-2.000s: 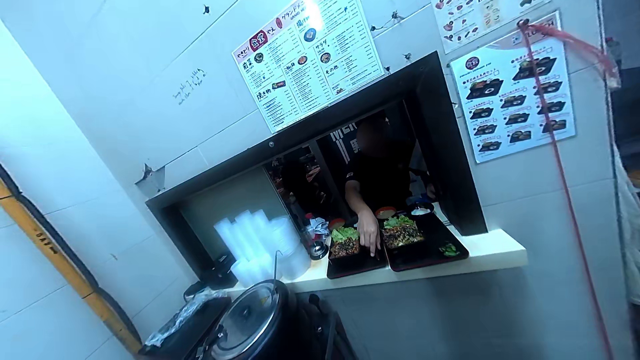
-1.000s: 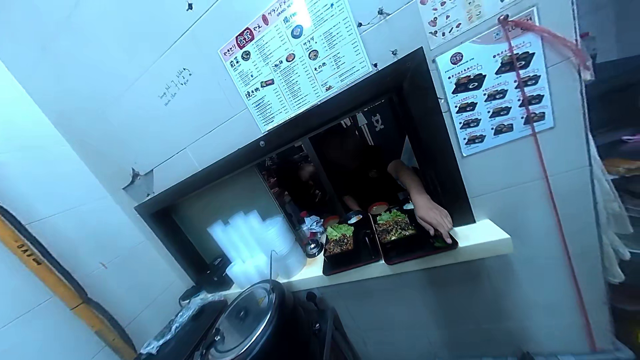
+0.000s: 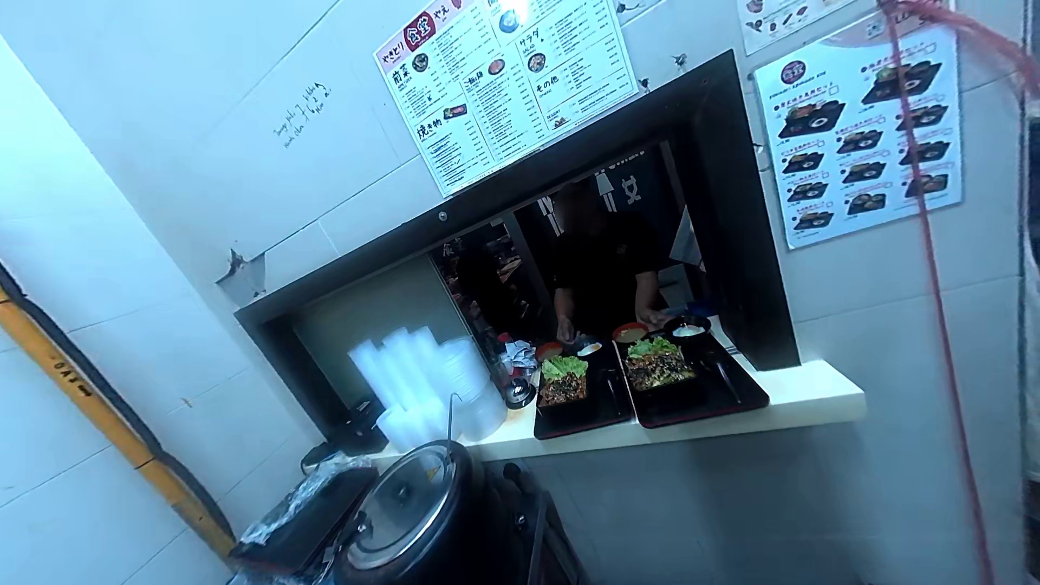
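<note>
Neither my left hand nor my right hand shows in the head view. On the white ledge (image 3: 821, 394) of a serving window rest two black trays. The left tray (image 3: 585, 422) bears a box of food with lettuce (image 3: 565, 382); the right tray (image 3: 731, 394) bears a similar box (image 3: 660, 366). Small bowls stand toward the trays' far side, among them a black bowl (image 3: 689, 327) and a red-rimmed bowl (image 3: 630, 333). Behind the window a person in dark clothes (image 3: 605, 260) has both hands near the bowls.
Stacked clear plastic containers (image 3: 439, 390) stand on the ledge's left part. Below them is a black soup kettle with a metal lid (image 3: 406, 504), beside a dark tray with plastic wrap (image 3: 309, 512). A red cord (image 3: 926, 236) hangs at right; a yellow pipe (image 3: 106, 422) runs down the left wall.
The person behind the window has drawn the reaching arm back from the right tray's front right corner. Both of that person's hands are now at the trays' far side.
</note>
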